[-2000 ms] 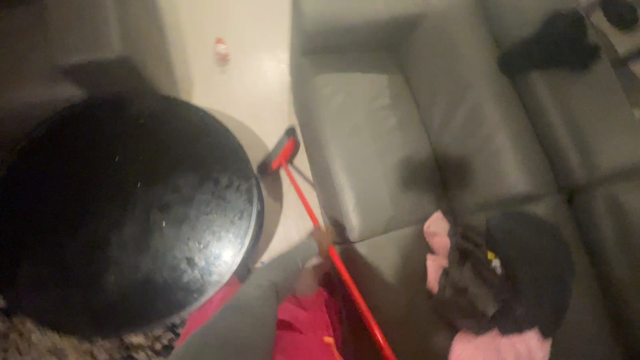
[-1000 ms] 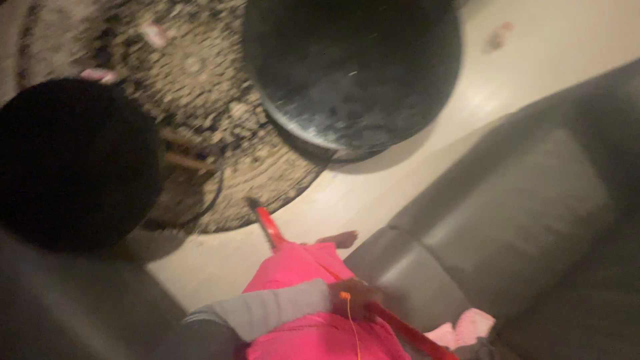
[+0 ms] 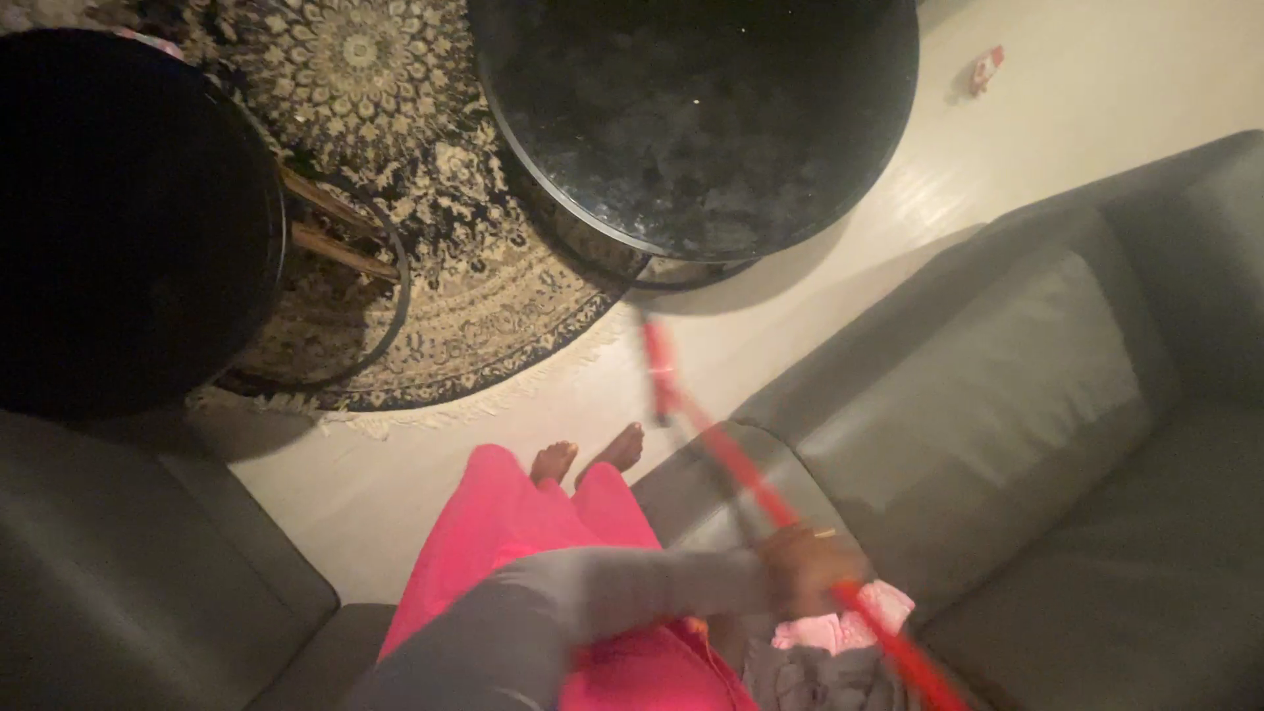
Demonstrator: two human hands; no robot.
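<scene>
My left hand [image 3: 810,568], at the end of a grey sleeve that crosses over my pink garment, is closed around the red handle of a broom [image 3: 736,456]. The handle runs from the lower right edge up to the left. At its far end the red and dark broom head [image 3: 659,370] is blurred; it is over the pale floor between the round black table and the sofa corner. Whether its bristles touch the floor I cannot tell. My right hand is out of view.
Two round black tables [image 3: 691,128] [image 3: 128,227] stand at a fringed patterned rug [image 3: 474,336]. Grey sofas [image 3: 987,395] [image 3: 128,563] flank the pale floor. Pink and dark clothes [image 3: 839,632] lie at lower right. A small red-and-white item [image 3: 986,71] is on the floor. My bare feet [image 3: 612,449] show.
The view has swung toward the rug since two seconds ago. The broom head, beside the round table then, is now near my feet. My left hand has kept hold of the handle.
</scene>
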